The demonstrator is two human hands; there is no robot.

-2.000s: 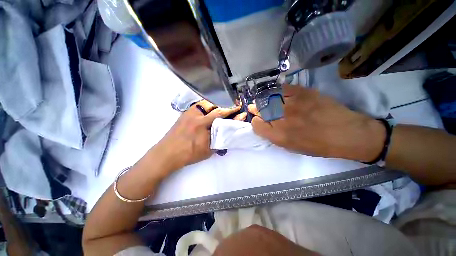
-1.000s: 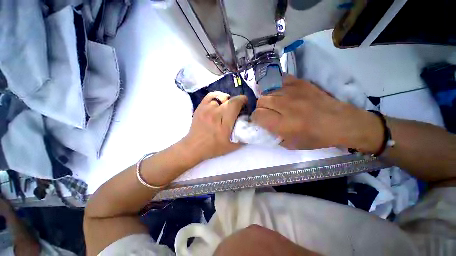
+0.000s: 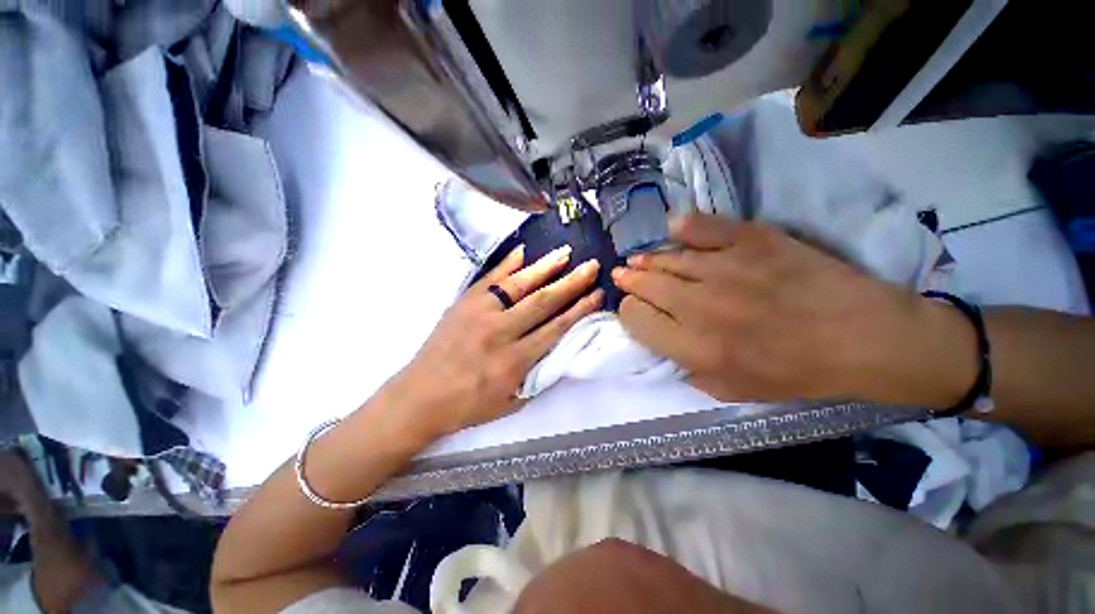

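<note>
A navy piece (image 3: 546,246) lies under the needle area of the white sewing machine (image 3: 570,72), with light grey fabric (image 3: 588,350) bunched at its near side. My left hand (image 3: 504,330) lies on the navy piece with fingers spread and stretched towards the needle. My right hand (image 3: 769,306) rests on the fabric just right of it, fingertips at the navy piece's right part. The grey-blue attachment (image 3: 638,218) sits right of the needle, just beyond my right fingertips. The presser foot shows a yellow glint (image 3: 569,210).
A heap of grey pieces with navy edges (image 3: 144,204) lies at the left. A measuring tape (image 3: 648,439) runs along the near table edge. A dark bundle (image 3: 1065,180) lies far right. Another person's arm (image 3: 54,546) shows at lower left. White and navy scraps (image 3: 961,462) lie below right.
My left fingers, curled on the fabric a second ago, are now spread flat on the navy piece. More navy shows than two seconds ago. My right hand has moved slightly nearer to me.
</note>
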